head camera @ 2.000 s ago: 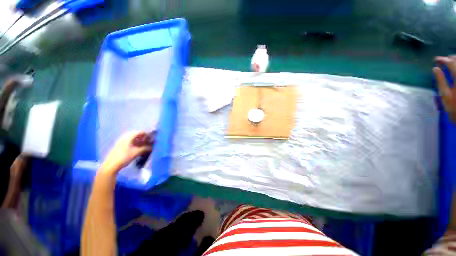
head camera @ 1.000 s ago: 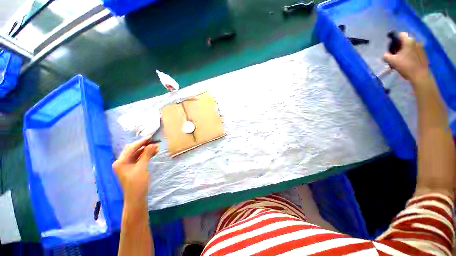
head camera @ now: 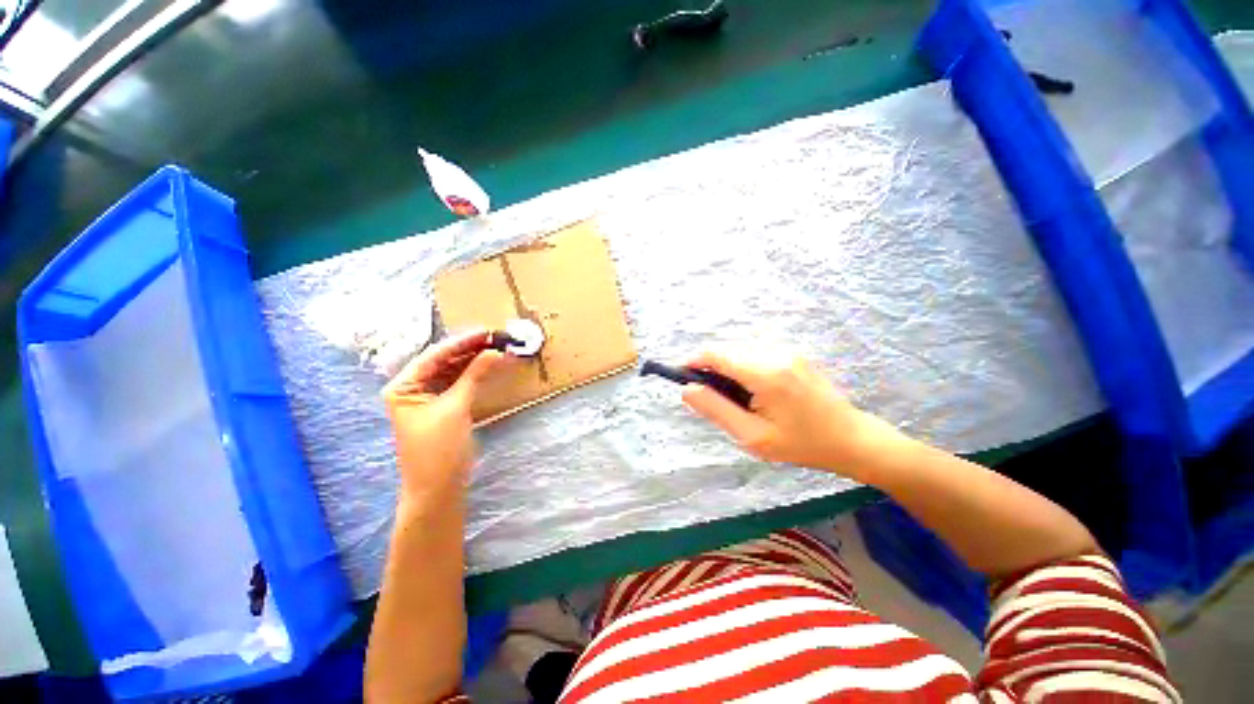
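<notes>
My left hand (head camera: 443,399) pinches a small dark piece (head camera: 503,340) at the round white glue dish (head camera: 525,337). The dish sits on the tan cardboard pad (head camera: 585,303), left of its middle. My right hand (head camera: 777,406) holds a slim black handle-like part (head camera: 699,378) just right of the pad, its end pointing left towards the dish. The fingers partly cover both parts. Whether the small piece touches what is in the dish cannot be told.
A blue tray (head camera: 261,440) with a dark cluster (head camera: 257,589) stands left; another blue tray (head camera: 1086,261) with dark parts stands right. A white bottle (head camera: 454,184) lies behind the pad, a crumpled white cloth (head camera: 378,323) left of it. A black object (head camera: 679,24) lies farther back.
My right hand has come from the right tray to beside the pad with a black part. My left hand has moved right, bringing the small piece to the dish. The view has shifted slightly.
</notes>
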